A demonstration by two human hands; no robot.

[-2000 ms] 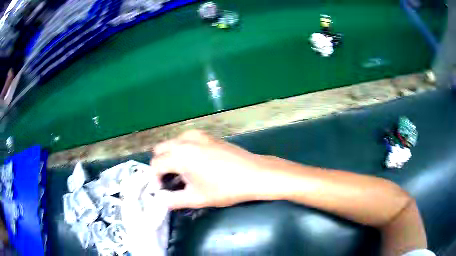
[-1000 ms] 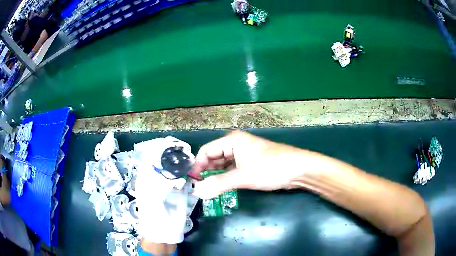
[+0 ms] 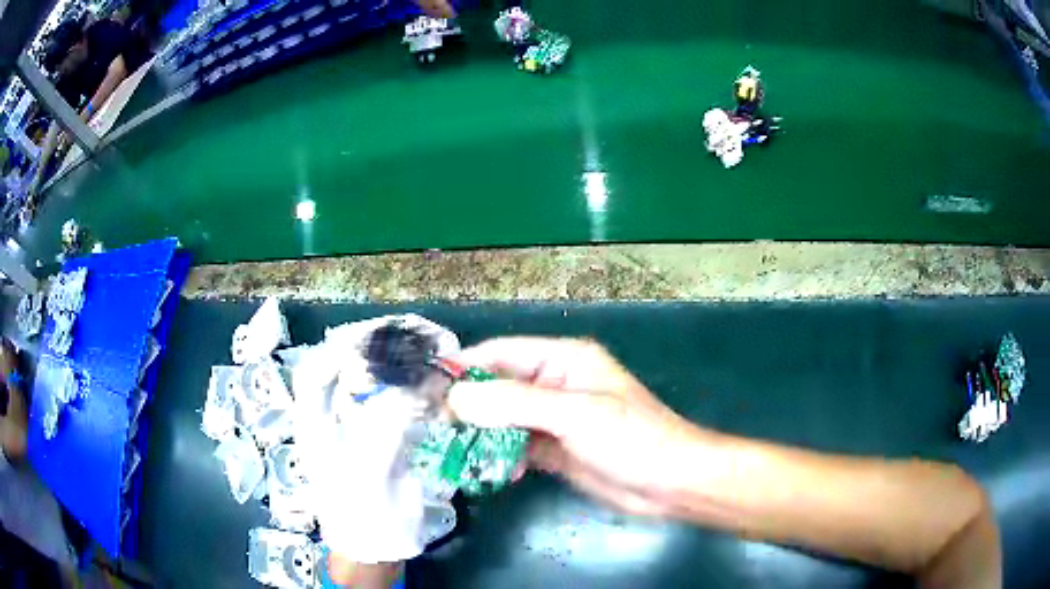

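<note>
My left hand [image 3: 371, 460], in a white glove with a blue strap at the wrist, holds a round black socket core [image 3: 398, 352] at its fingertips. The core is blurred, and I cannot tell whether a white housing is also in the glove. My bare right hand [image 3: 576, 420] pinches a green circuit board [image 3: 489, 454] just right of the glove. Red wire shows between the board and the core. A heap of white socket housings [image 3: 263, 397] lies left of and partly behind the glove.
Blue trays [image 3: 98, 380] with white parts stand at the left. A board-and-wire sub-assembly [image 3: 990, 397] lies on the bench at right. Beyond the worn ledge [image 3: 518, 273], the green belt [image 3: 438, 161] carries several assemblies. A person [image 3: 98, 69] and another hand [image 3: 435, 6] show at the top.
Two seconds ago my right hand was over the heap. It has moved right and now grips the green board, which hung below it one second ago. Another white part has appeared on the far belt.
</note>
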